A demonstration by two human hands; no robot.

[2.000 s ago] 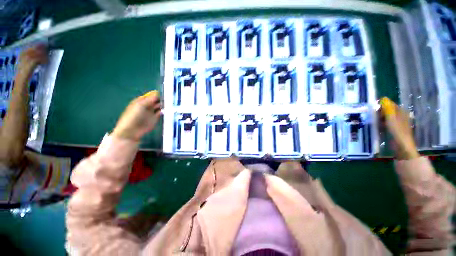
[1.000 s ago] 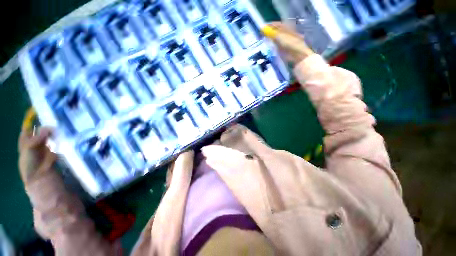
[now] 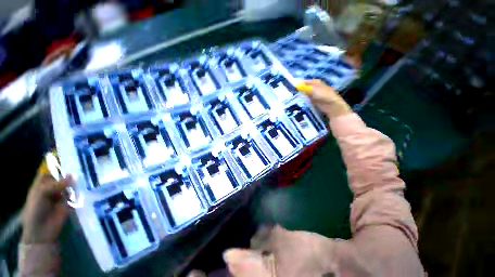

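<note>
A clear blister tray (image 3: pixel 117 131) holds three rows of modules, such as this LCD display module (image 3: pixel 220 180) with pale centre, blue edges and a black part at its upper end. Every visible pocket looks filled. The tray is tilted across the view, its left end nearer. My left hand (image 3: pixel 49 200), blurred, grips the tray's left edge; a yellow finger cot shows. My right hand (image 3: pixel 324 98), with a yellow finger cot, grips the right edge. The fingers under the tray are hidden.
Another filled tray or stack (image 3: pixel 320 62) shows behind the held tray's right end. A pale metal rail (image 3: pixel 190 38) crosses behind. Blurred white items (image 3: pixel 106 57) are at upper left. Something red (image 3: pixel 297 166) is below the tray's right end.
The tray was level over the green bench, then lifted and turned, both hands at its ends. Since then the view has swung, and the tray's left end shows lower. Both hands still hold it.
</note>
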